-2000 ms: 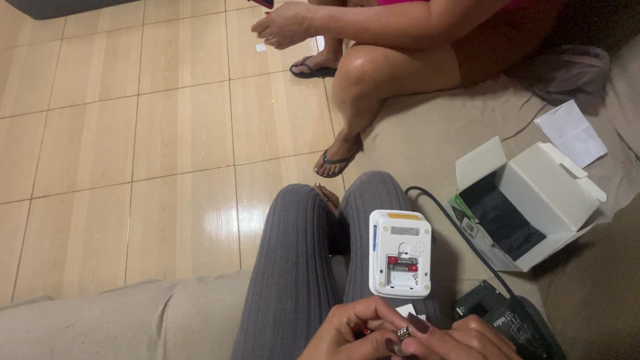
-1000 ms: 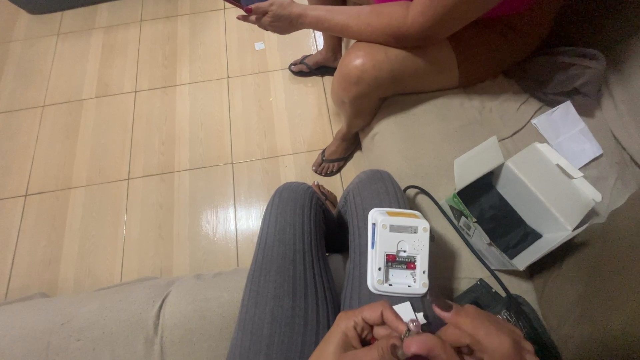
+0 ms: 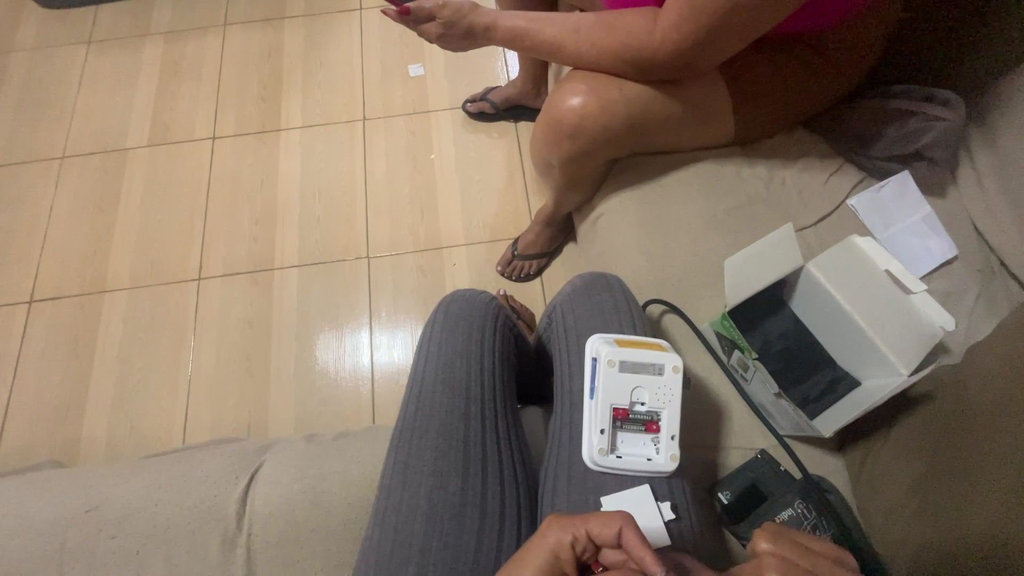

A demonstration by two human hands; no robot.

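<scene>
A white electronic device (image 3: 632, 468) lies face down on my right thigh, its battery compartment uncovered with two red-and-black batteries (image 3: 636, 422) inside. Just below it, a white battery cover (image 3: 640, 512) rests on the same leg, close to my left hand (image 3: 588, 548). A small piece of something red shows under the fingers of my left hand, mostly hidden. At the bottom edge, my right hand (image 3: 792, 552) has curled fingers, and what it may hold is out of sight.
An opened white box (image 3: 860, 312) stands on the beige couch, with folded paper (image 3: 904, 224) behind it. A black cuff (image 3: 768, 496) with a hose (image 3: 720, 376) lies right of my leg. Another person's hand (image 3: 448, 24) and sandaled foot (image 3: 532, 248) are ahead.
My hands have moved lower in view, leaving more of the white cover visible. The other person's hand was more to the left one second ago.
</scene>
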